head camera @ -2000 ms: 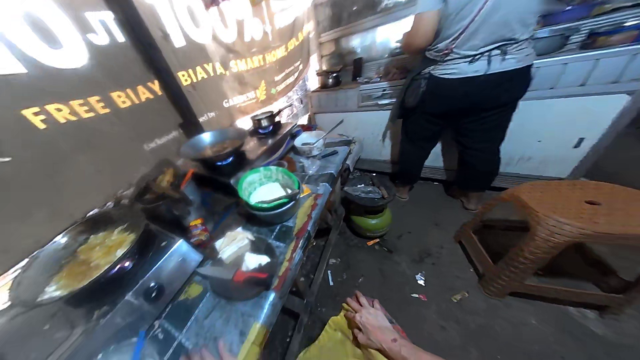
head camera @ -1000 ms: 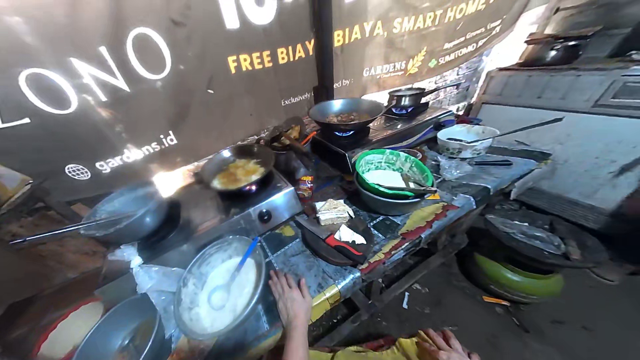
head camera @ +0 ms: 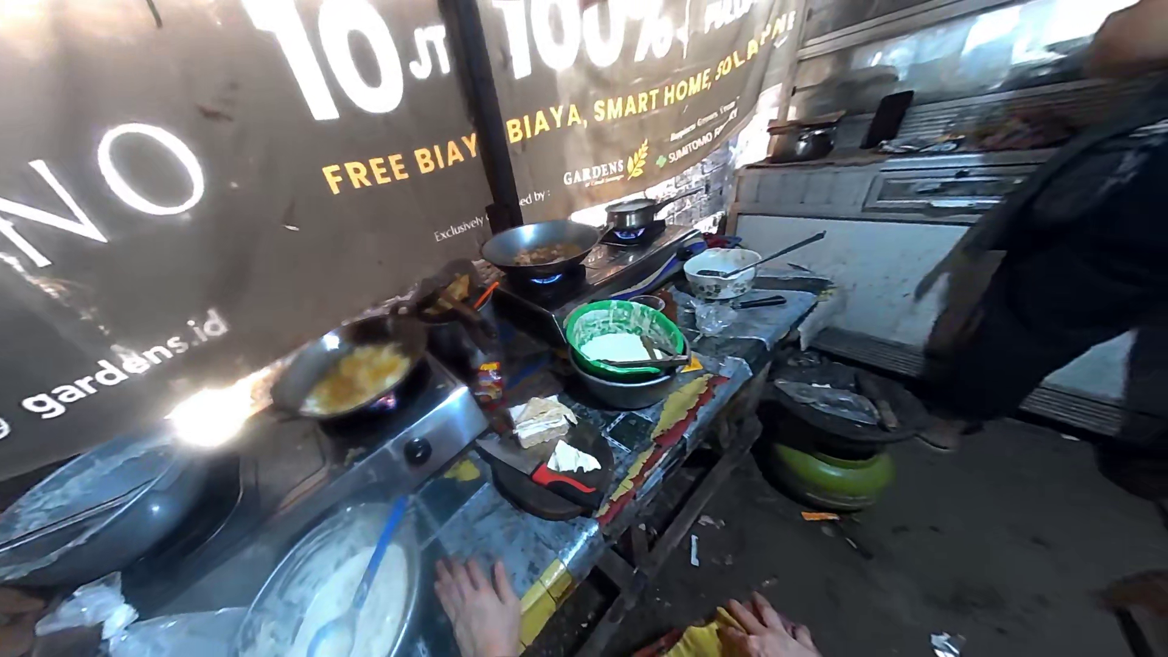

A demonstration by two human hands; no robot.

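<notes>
My left hand (head camera: pixel 479 604) lies palm down with spread fingers on the tiled counter (head camera: pixel 506 538), right of a metal bowl of white batter (head camera: pixel 351 584) with a blue ladle (head camera: pixel 379 557) in it. My right hand (head camera: pixel 765 630) rests on yellow cloth (head camera: pixel 703 639) at the bottom edge, holding nothing that shows. Ahead of my left hand, a round dark board (head camera: pixel 538 497) bears pale blocks (head camera: pixel 542 421) and a red-handled knife (head camera: pixel 563 482). A wok of frying food (head camera: pixel 360 379) sits on the near stove (head camera: pixel 417 450). Behind the board, a green basin (head camera: pixel 625 315) of white mixture sits in a metal bowl (head camera: pixel 622 391).
Another wok (head camera: pixel 538 245) and a small saucepan (head camera: pixel 631 213) stand over blue flames on the far stove. A patterned bowl (head camera: pixel 721 274) holds a long-handled utensil. A green gas cylinder (head camera: pixel 830 474) stands on the floor beside the counter. A person in dark trousers (head camera: pixel 1049 310) is at right.
The view has swung left, then partly back right. My left hand, barely in view two seconds ago, rests on the counter one second ago and now. The person at right is back in view.
</notes>
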